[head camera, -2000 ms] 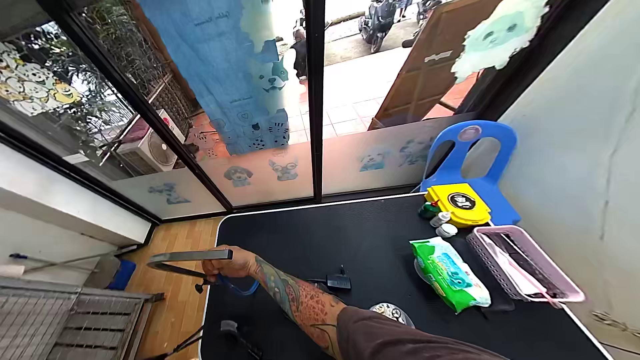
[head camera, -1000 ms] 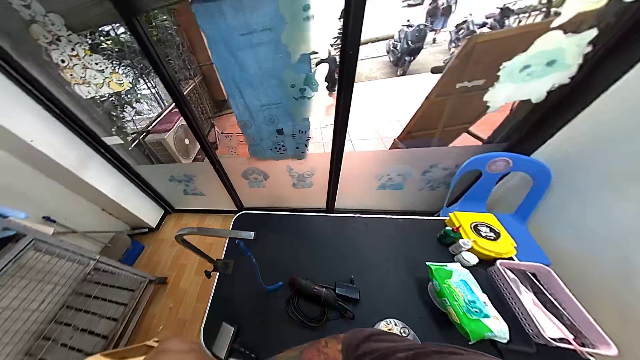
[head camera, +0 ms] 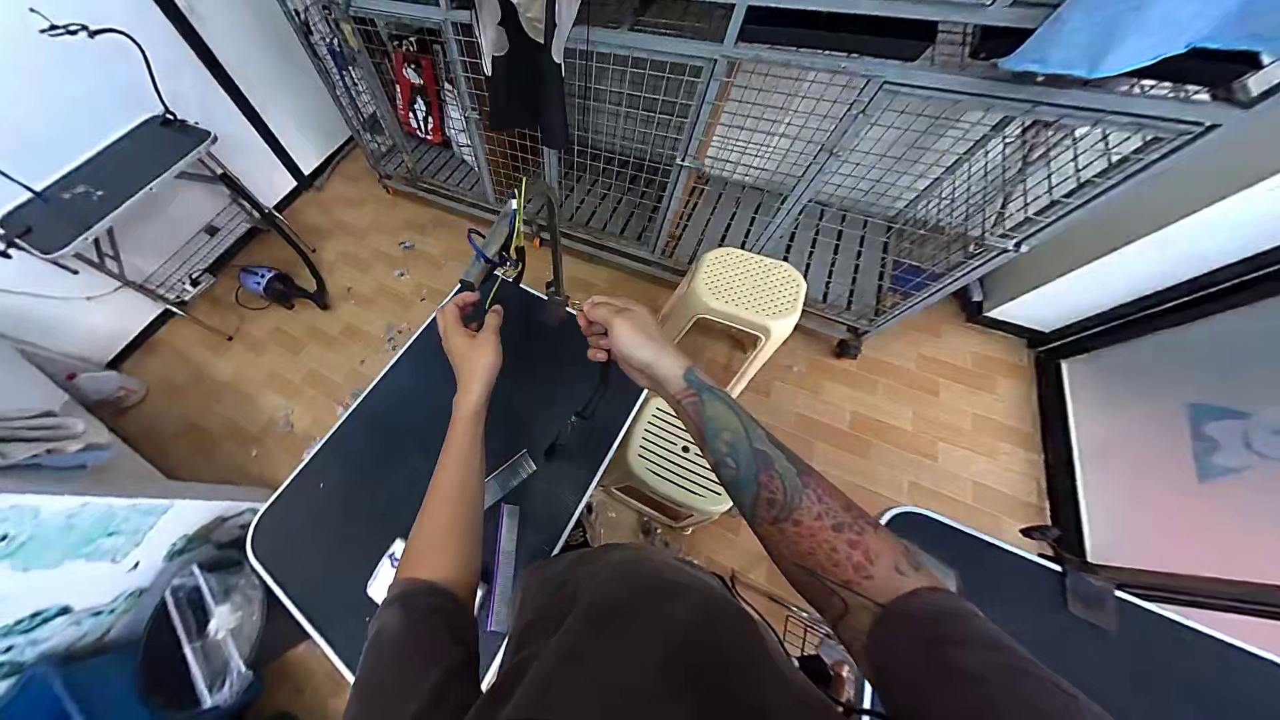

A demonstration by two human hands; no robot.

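Note:
My right hand (head camera: 622,335), at the end of the tattooed forearm, has its fingers closed at the clamp of a metal grooming arm (head camera: 553,245) on the far end of the black grooming table (head camera: 375,470). From near that hand a dark strap (head camera: 590,400) hangs down onto the tabletop. My left hand (head camera: 475,335) is at the far left corner with thumb and fingers around a dark part below a gray tool (head camera: 490,245); blue and yellow cords lie beside it. A metal comb (head camera: 510,478) and a long purple-edged box (head camera: 503,570) lie on the table nearer my body.
Cream plastic stools (head camera: 750,285) (head camera: 675,460) stand right of the table. Wire cages (head camera: 780,150) line the far side. Another grooming table (head camera: 110,185) and a purple blower (head camera: 270,285) are at left, a second black table (head camera: 1010,580) at lower right.
The view has turned from the window and the table with wipes to the cages and another table. Both hands are now in view at that table's far end.

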